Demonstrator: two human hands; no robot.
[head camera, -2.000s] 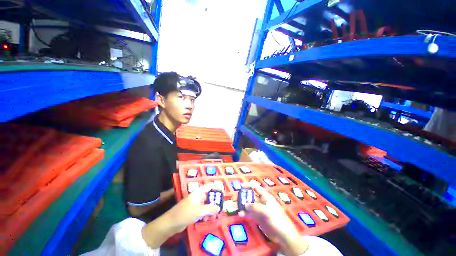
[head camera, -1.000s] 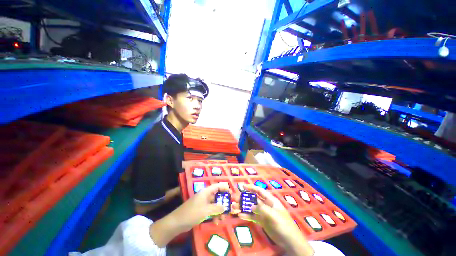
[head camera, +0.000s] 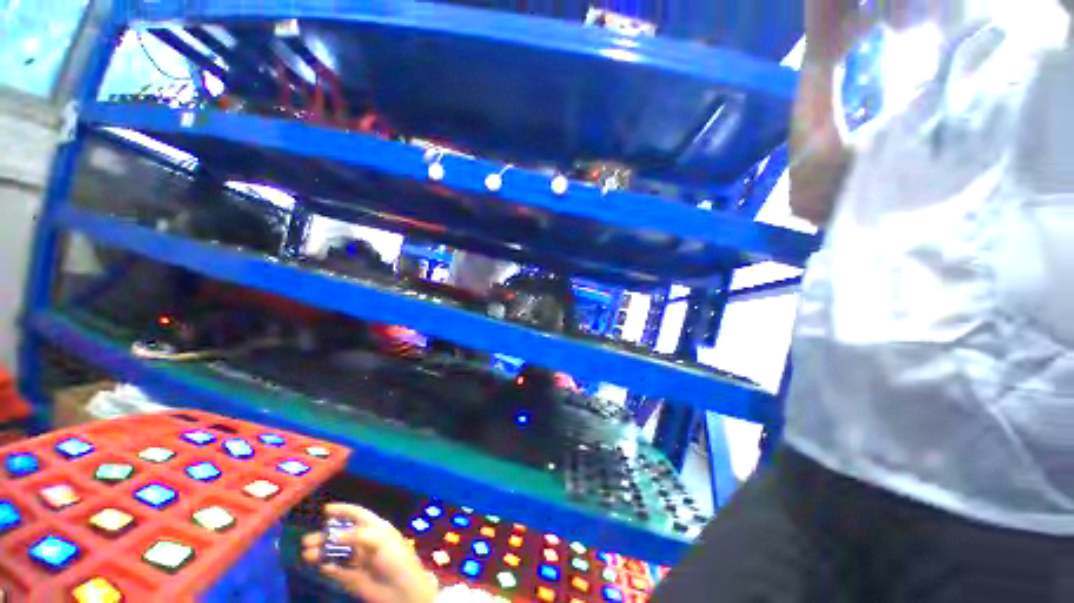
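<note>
My right hand (head camera: 379, 558) is at the bottom, left of centre, its fingers shut on a small dark smartwatch body (head camera: 338, 541) with light marks on its screen. It is just right of the orange-red compartment tray (head camera: 262, 509) at the lower left. The tray has watches with blue, white, green and yellow lit faces in its pockets. My left hand is out of the picture. A second orange-red tray (head camera: 495, 544) with rows of small lit screens lies low, right of my right hand.
A blue metal rack (head camera: 471, 316) with cables and dark items runs across the view. A person in a light shirt (head camera: 930, 342) and dark trousers stands close on the right. A blue stool (head camera: 250, 580) is under the main tray.
The view has swung right; the seated coworker has left the picture and the standing person has come in. My left hand and its watch are gone from view. My right hand still holds a watch.
</note>
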